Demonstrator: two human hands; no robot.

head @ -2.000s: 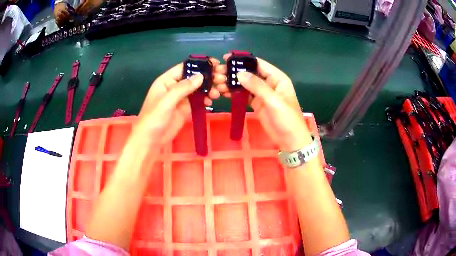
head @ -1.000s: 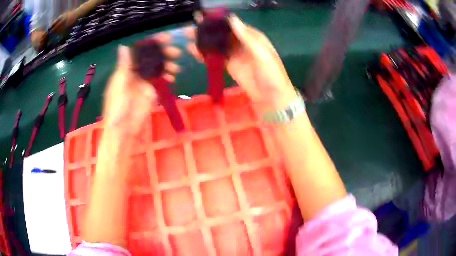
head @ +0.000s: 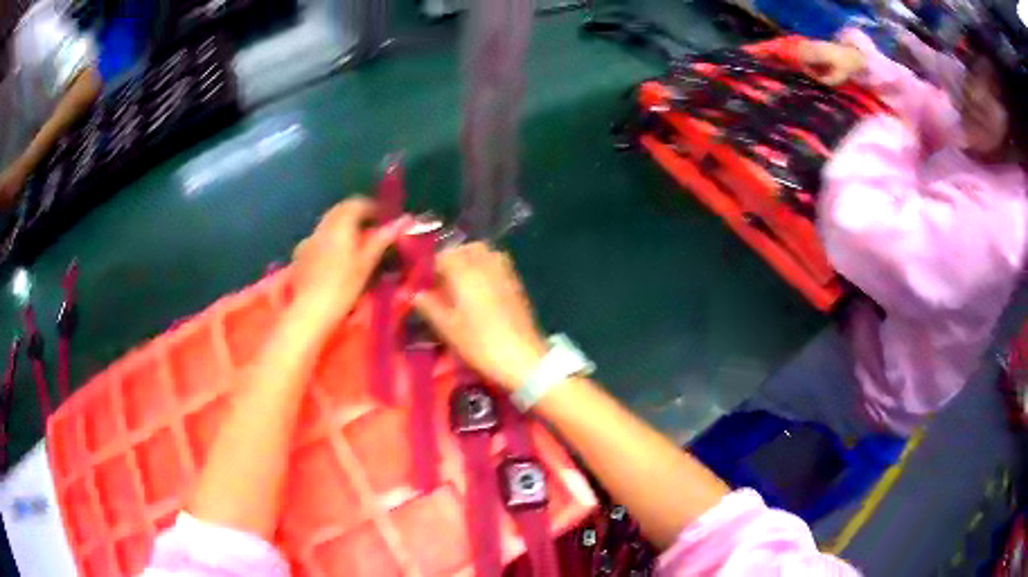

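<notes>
The orange-red compartment tray (head: pixel 209 423) lies tilted across the lower left, its visible pockets at left empty. My left hand (head: pixel 336 262) is at its far right part, fingers closed on a smartwatch with a dark red strap (head: pixel 384 349). My right hand (head: pixel 485 310) is close beside it, fingers on a second smartwatch (head: pixel 422 334) whose strap hangs toward me. Both are blurred and partly hidden by fingers. Two more smartwatches lie face down at the tray's right side, one nearer my right wrist (head: pixel 475 409) and one lower (head: pixel 525 482), showing round sensor rings.
A grey post (head: pixel 494 124) stands beyond my hands. A watch-filled orange tray (head: pixel 738 169) is at the right, beside a person in pink (head: pixel 902 237). Other watches (head: pixel 65 321) and white paper (head: pixel 40 518) are at left. Black trays (head: pixel 135 135) and another person's arm show upper left.
The view has turned right. Both hands, with the watches, have come down from above the green top to the tray's right side. The face-down watches there have come into view.
</notes>
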